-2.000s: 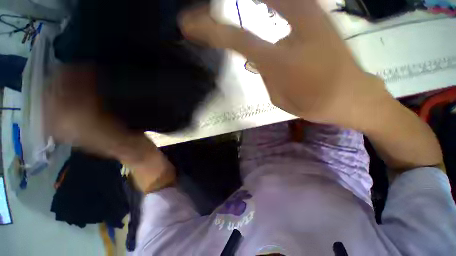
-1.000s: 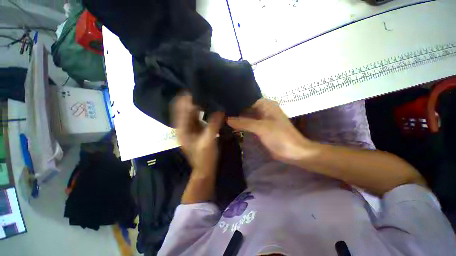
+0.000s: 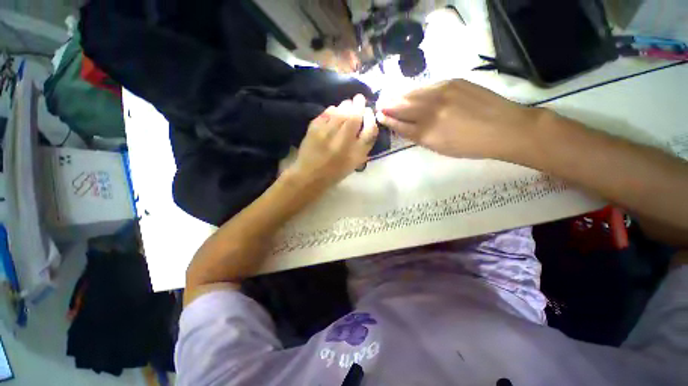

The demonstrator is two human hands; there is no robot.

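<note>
The black garment point(image 3: 226, 113) lies over the left of the white table, its narrow end reaching the lit spot under the sewing machine head point(image 3: 309, 26). My left hand point(image 3: 336, 139) pinches that end just in front of the needle area. My right hand point(image 3: 460, 119) pinches the edge of the same end from the right, its fingertips close to the left ones. Small dark round machine parts point(image 3: 405, 38) show above the hands. The needle tip is lost in the glare.
A phone in a black case point(image 3: 554, 38) lies right of the machine, with pink and blue pens point(image 3: 656, 51) beyond. A printed ruler runs along the table's front edge point(image 3: 422, 215). A white box point(image 3: 90, 185) and black cloth heap point(image 3: 121, 309) are left, a red basket point(image 3: 600, 228) lower right.
Both hands and the garment end have moved from the table's front edge up to the machine. The machine head and phone now show at the top.
</note>
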